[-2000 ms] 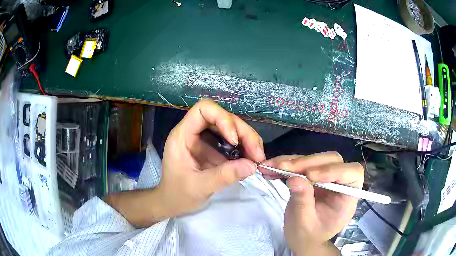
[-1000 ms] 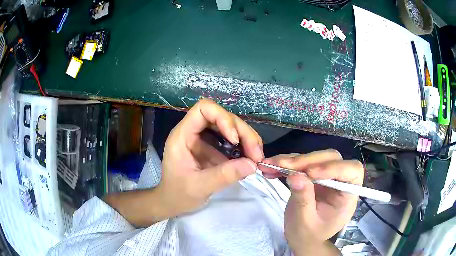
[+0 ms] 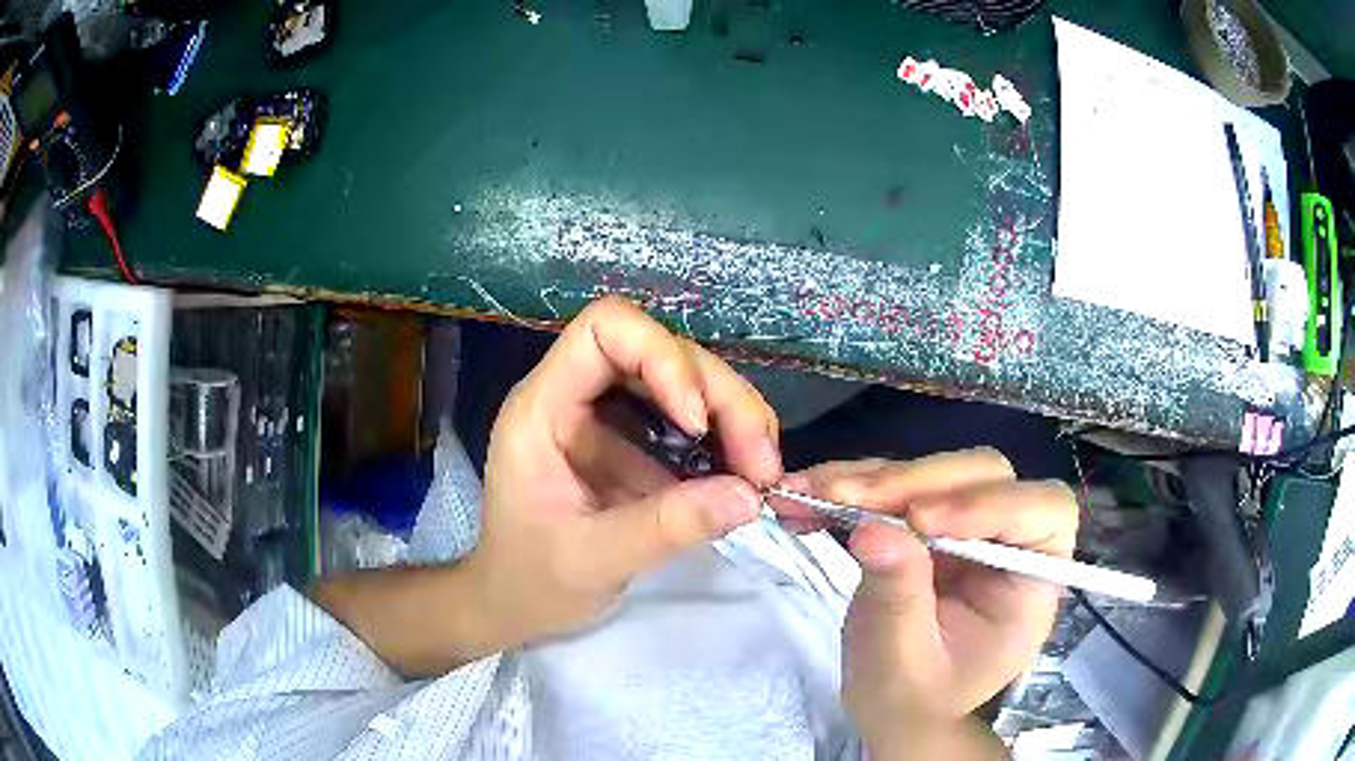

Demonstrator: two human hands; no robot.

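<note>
My left hand (image 3: 595, 491) holds a small black watch case (image 3: 664, 440) in its curled fingers. The fingers cover most of the case. My right hand (image 3: 951, 580) grips long thin tweezers (image 3: 1025, 564) that look silver at the front and white at the rear. Their fine tip meets the thumb and fingertips of my left hand, at the right of the case. What the tip touches is too small to tell. Both hands are above the lap, in front of the bench edge.
The worn green bench (image 3: 595, 119) spans the top. Battery units (image 3: 263, 146) and a multimeter (image 3: 60, 119) lie upper left, red-and-white stickers (image 3: 966, 89) upper right. White paper (image 3: 1152, 186) and a green tool (image 3: 1320, 280) are at right. A white foam tray (image 3: 149, 491) stands left.
Both hands stay in nearly the same place. The tweezers have shifted only very slightly.
</note>
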